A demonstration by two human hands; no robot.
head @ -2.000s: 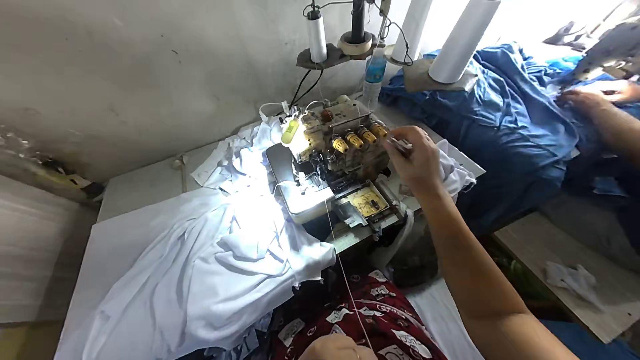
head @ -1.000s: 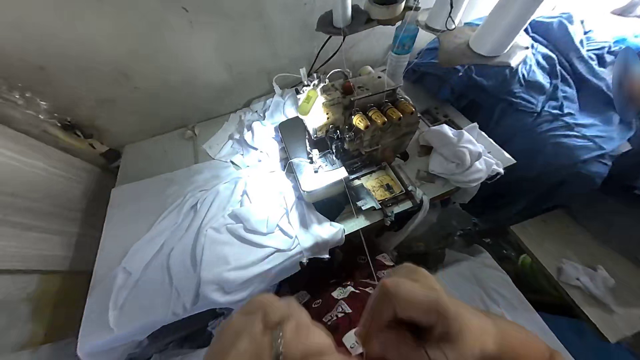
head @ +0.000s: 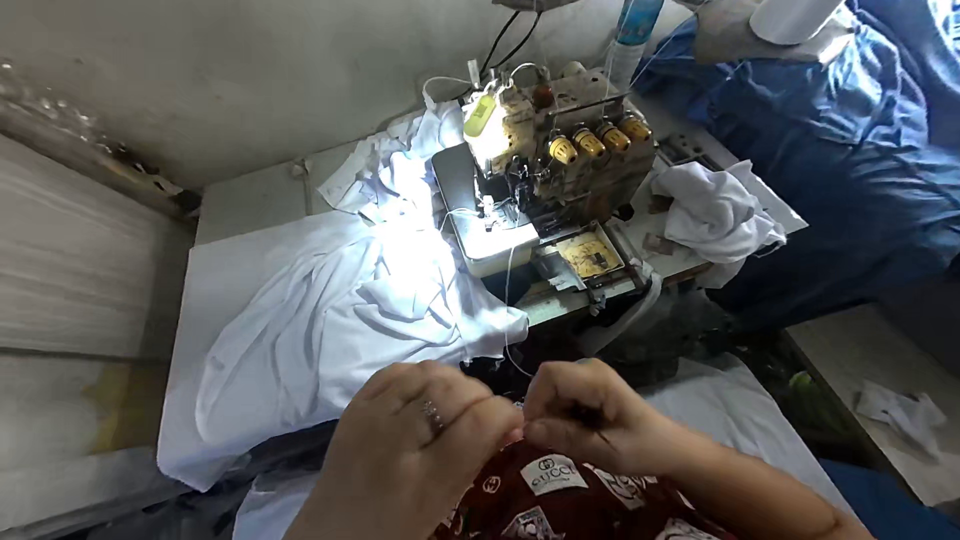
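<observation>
My left hand (head: 427,435), with a ring on one finger, and my right hand (head: 592,420) meet fingertip to fingertip above my lap. Both have their fingers pinched on a white thread (head: 508,300), which runs down from the needle area of an overlock sewing machine (head: 555,150); its end between my fingers is hidden. The machine has several yellow tension dials, and its lamp lights the presser foot. To its left, white knit fabric (head: 322,322) lies in folds over the table. A crumpled white cloth (head: 716,210) rests right of the machine.
Blue fabric (head: 817,165) is heaped at the right. Behind the machine stand a plastic bottle (head: 630,37) and a white thread cone (head: 795,19). A wooden board (head: 847,345) with a white scrap (head: 900,412) is at the lower right. A wall rises behind the table.
My right hand has come down from beside the machine's dials to meet my left hand over my lap. Both hands now show farther up in view than one second ago.
</observation>
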